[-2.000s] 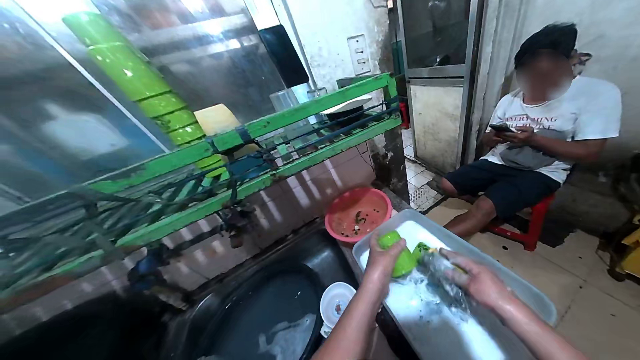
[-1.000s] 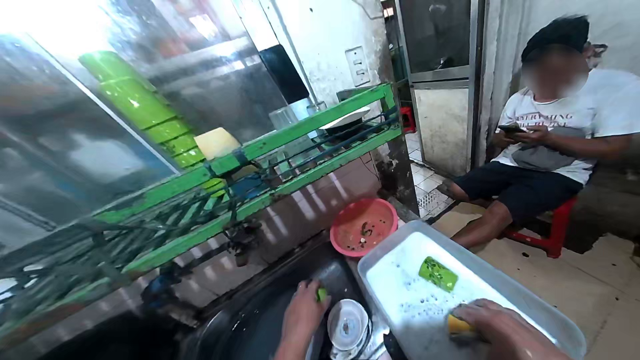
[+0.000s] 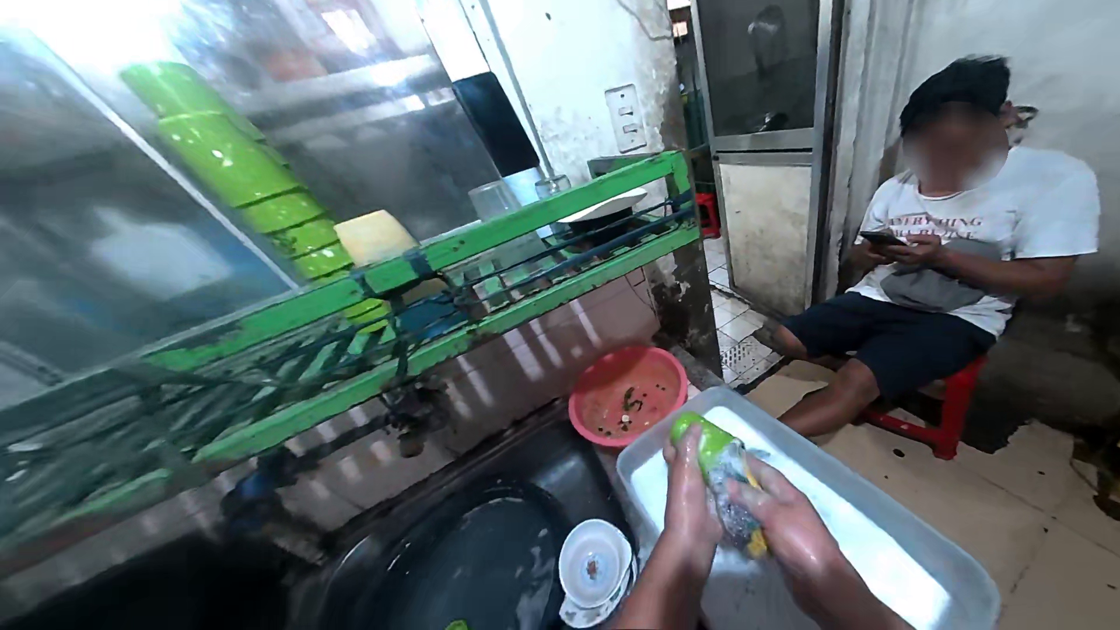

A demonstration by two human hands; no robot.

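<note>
Over a translucent plastic tub (image 3: 941, 542) of white soapy water, my left hand (image 3: 691, 490) holds a green plastic cup (image 3: 704, 435) by its side. My right hand (image 3: 792, 525) presses a scrubbing pad (image 3: 735, 503), grey mesh with yellow parts, against that cup. Left of my forearms, small white bowls (image 3: 595, 560) are stacked at the sink's edge. The dark sink (image 3: 560, 455) holds a round black basin (image 3: 472, 551) of water, with a bit of a green item (image 3: 457, 625) at the bottom edge of the view.
A red plastic bowl (image 3: 582, 420) with food scraps stands behind the tub. A green rack (image 3: 542, 219) runs above the sink, carrying stacked green cups (image 3: 219, 162), glasses and a plate. At the right a person (image 3: 962, 236) sits on a red stool (image 3: 949, 407), holding a phone.
My left hand was over the sink with a small green item one second ago and is now over the tub. The green cup, then lying in the tub, is now held between both hands.
</note>
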